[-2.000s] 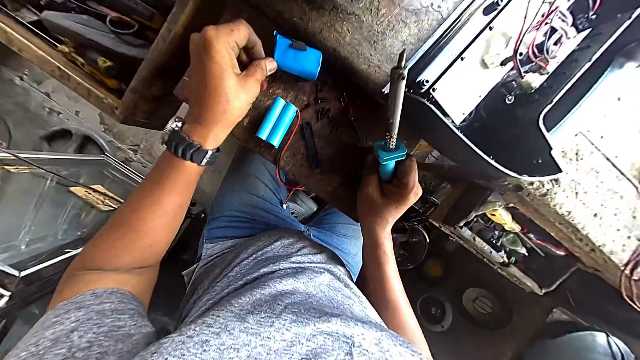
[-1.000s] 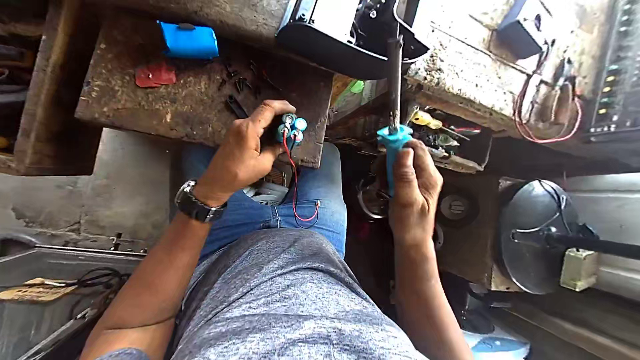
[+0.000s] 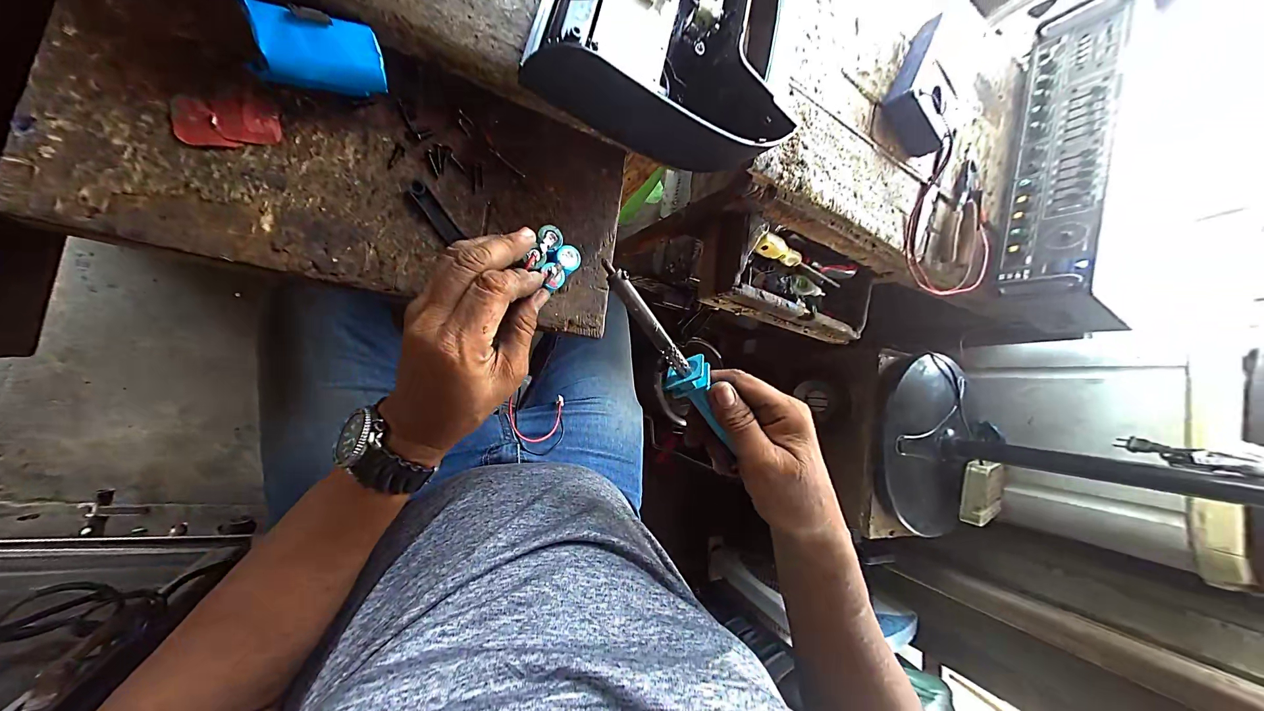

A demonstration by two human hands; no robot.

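My left hand (image 3: 469, 341) grips a bundle of blue cylindrical battery cells (image 3: 555, 259) at the wooden bench's right end, their round ends facing up. A red and black lead with a small connector (image 3: 559, 402) hangs below it over my jeans. In my right hand (image 3: 765, 434) is a soldering iron (image 3: 647, 321) by its turquoise handle; its tip points up and left, a little right of the cells and apart from them. A black strip-like tool (image 3: 434, 212) lies just beyond my left hand, near scattered dark screws (image 3: 442, 158).
On the bench (image 3: 326, 188) lie a blue wrapped pack (image 3: 316, 49) and red flat pieces (image 3: 227, 120). A black housing (image 3: 662, 109) overhangs its far edge. To the right are an open wooden drawer (image 3: 790, 311), a dark box with wires (image 3: 918, 99) and an audio mixer (image 3: 1062, 158).
My left hand has left the blue pack and taken hold of the cells, which lay on the bench. The soldering iron, upright before, now leans left toward the cells. The view has shifted.
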